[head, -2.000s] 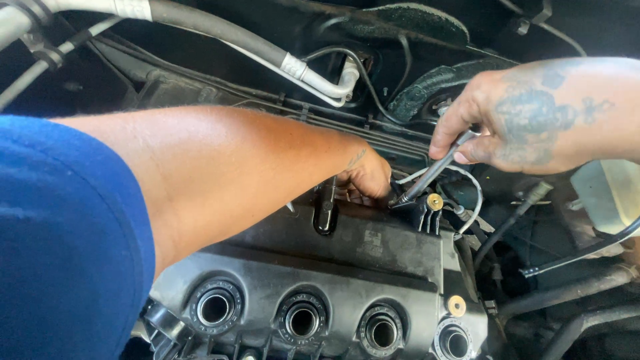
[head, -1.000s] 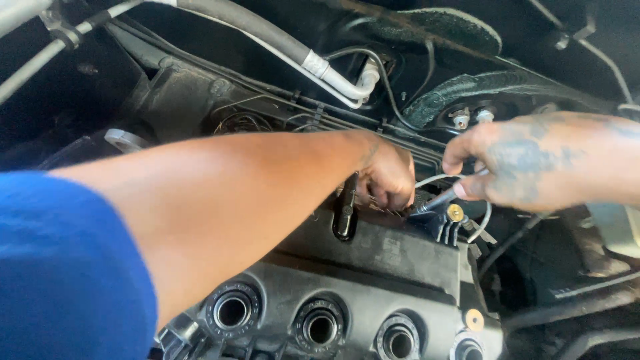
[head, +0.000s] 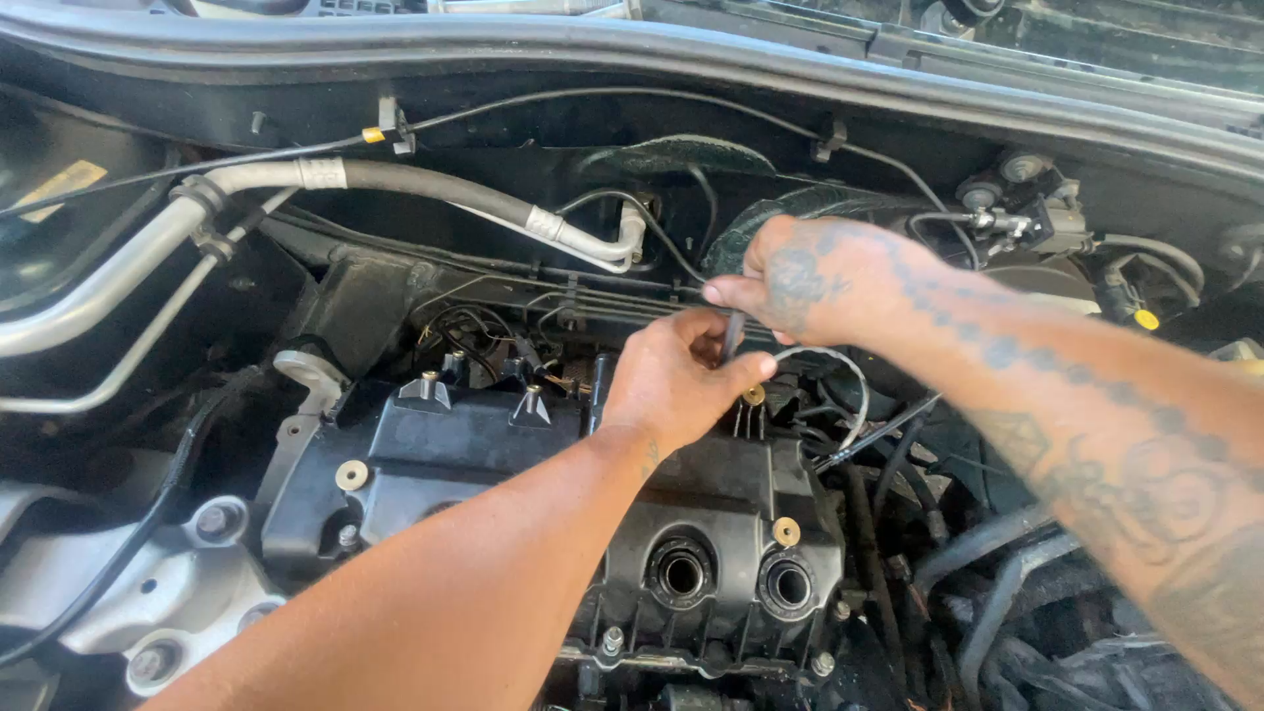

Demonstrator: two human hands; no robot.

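My right hand (head: 800, 281) grips the upper part of a slim grey metal tool (head: 733, 338), perhaps a wrench, above the rear edge of a black engine valve cover (head: 474, 434). Just below it, my left hand (head: 681, 375) has its thumb and fingers around the tool's lower part, whose end is hidden. A light braided cable (head: 863, 395) loops from beside my left thumb down to the right. A brass-coloured bushing (head: 753, 395) sits close under that thumb.
A silver pipe with a rubber hose section (head: 434, 188) crosses the upper left. Round openings (head: 681, 573) line the cover's front. Dark hoses (head: 997, 553) lie at right, and a metal engine mount (head: 188, 563) at left. The cowl edge (head: 632, 49) spans the top.
My hands have come together on the tool, which now stands steeper; before, it slanted from my right hand toward the cover's rear edge. The view has widened and shifted.
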